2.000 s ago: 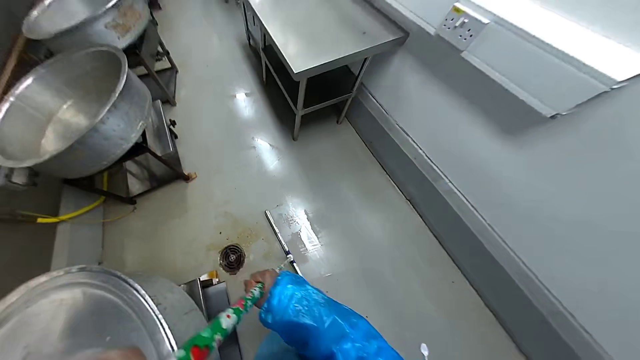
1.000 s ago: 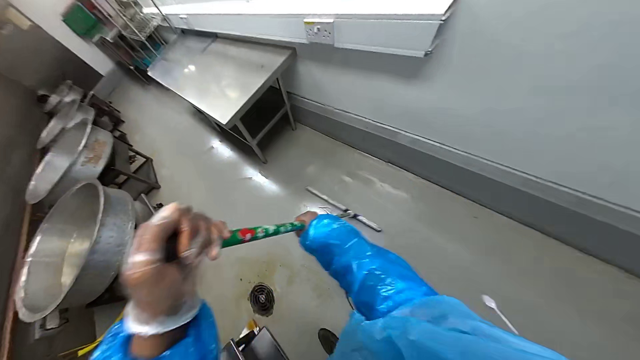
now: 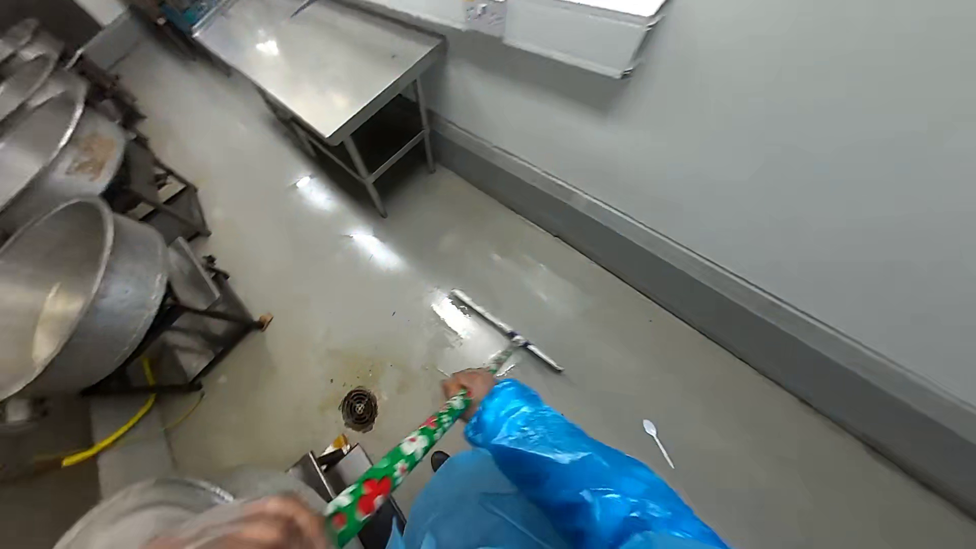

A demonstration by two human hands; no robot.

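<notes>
A floor squeegee (image 3: 506,329) lies with its metal blade flat on the wet floor, its handle wrapped in green floral material (image 3: 400,463). My right hand (image 3: 470,389), below a blue plastic sleeve, grips the handle's lower part near the blade. At the bottom left, my left hand (image 3: 255,524), in a clear glove and blurred, is closed around the upper end of the handle. A round floor drain (image 3: 359,409) with a brownish stain about it sits left of my right hand. A white plastic spoon (image 3: 657,442) lies on the floor to the right.
Large metal pots (image 3: 133,293) stand on burner stands along the left. A yellow hose (image 3: 114,435) lies below them. A stainless steel table (image 3: 328,72) stands against the grey wall (image 3: 747,175) at upper left centre. A metal stand (image 3: 358,473) is near my feet.
My left hand has moved from above the handle's middle, one second ago, down to the lower left. The squeegee handle now slants toward the lower left. The view has shifted.
</notes>
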